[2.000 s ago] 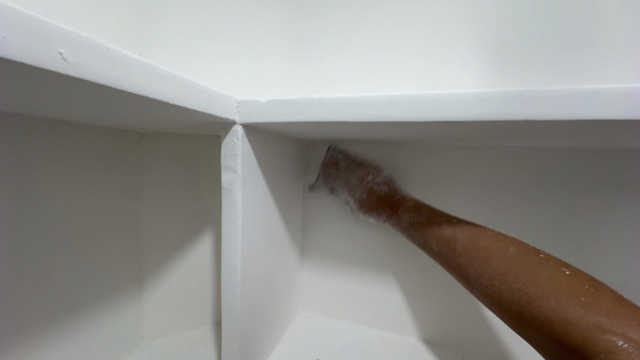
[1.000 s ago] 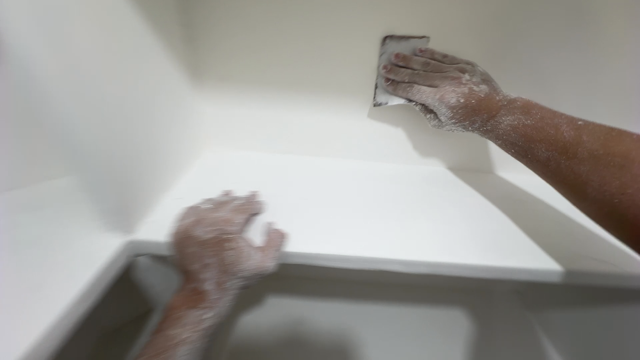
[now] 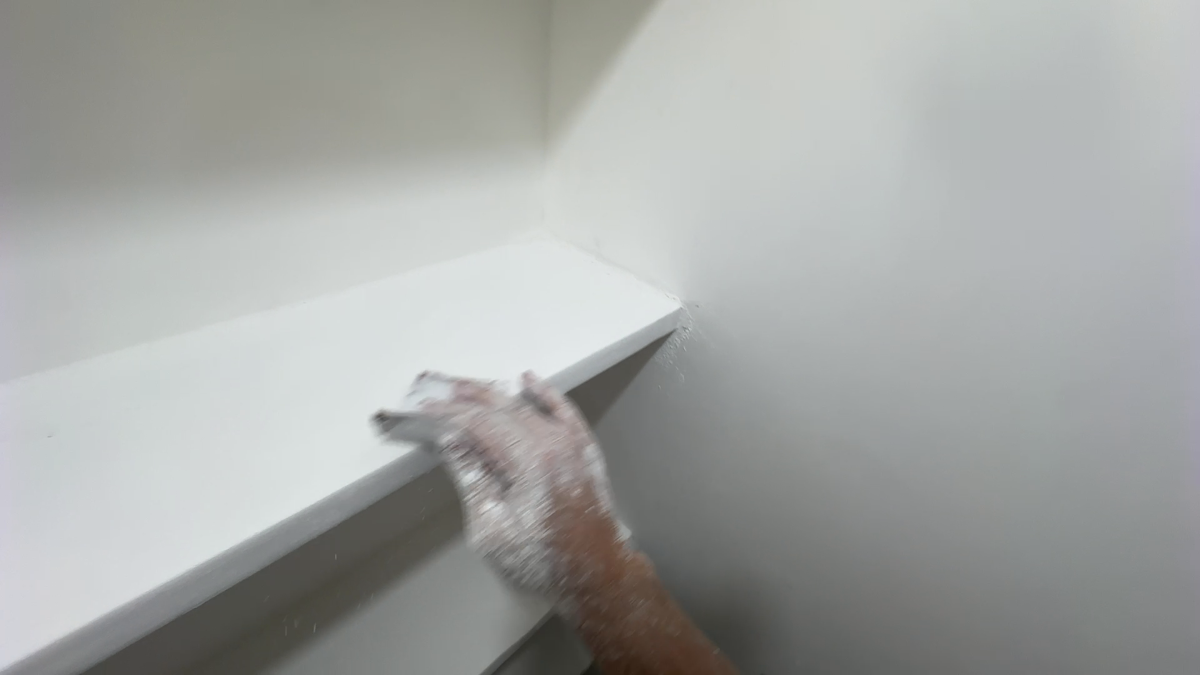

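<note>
My right hand [image 3: 520,469], coated in white dust and blurred, grips a thin dark-edged sanding sheet or pad [image 3: 408,425] over the front edge of a white shelf [image 3: 234,403]. The sheet lies at the edge, on the left of my fingers; how it wraps under the shelf is hidden by the hand. Fine white specks show beneath the edge. My left hand is out of view.
A white side wall [image 3: 891,328] meets the shelf's right end, with crumbs of dust at the joint [image 3: 682,323]. Behind the shelf stands a white back wall [image 3: 281,169]. Part of a lower shelf [image 3: 450,609] shows below.
The view has swung to the shelf's right end. My right hand has gone from the back wall to the shelf's front edge with the sheet. My left hand has left the view.
</note>
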